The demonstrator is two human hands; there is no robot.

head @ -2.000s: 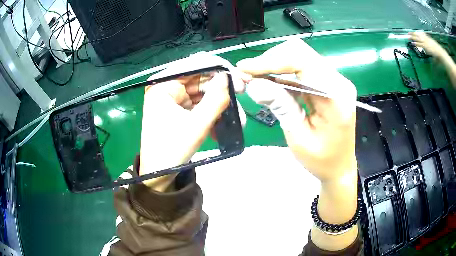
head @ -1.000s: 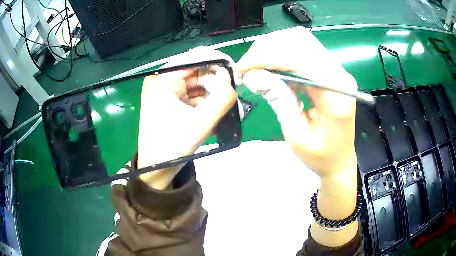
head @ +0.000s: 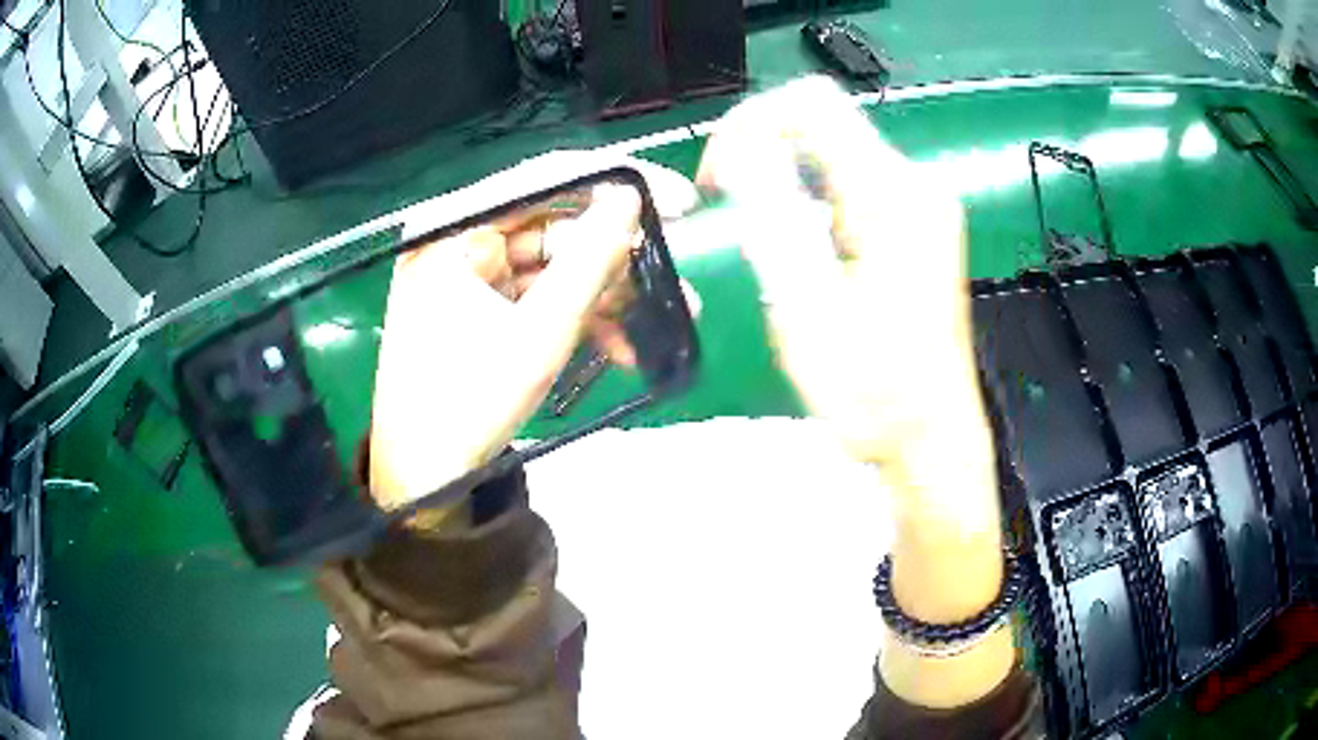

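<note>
A black phone middle frame (head: 275,434) is held in the air, tilted, with its solid camera-hole end at the lower left. My left hand (head: 484,318) reaches behind the open frame and grips it near the upper right end. My right hand (head: 867,275) is raised just right of the frame, apart from it, blurred and overexposed. Its fingers are bent. The slim tool cannot be made out in it; only a small dark spot shows between the fingers.
A black blister tray (head: 1113,376) lies at right, with parts in two front pockets. Other frames lie on the green surface (head: 925,362), at the back right (head: 1070,203) and far right (head: 1265,159). A white sheet (head: 723,578) lies before me. A black box (head: 376,72) and mouse (head: 846,51) stand beyond.
My right hand has moved left and up, away from the frame's edge, and the tool no longer shows. The held frame has tilted. The frames on the green surface have shifted left.
</note>
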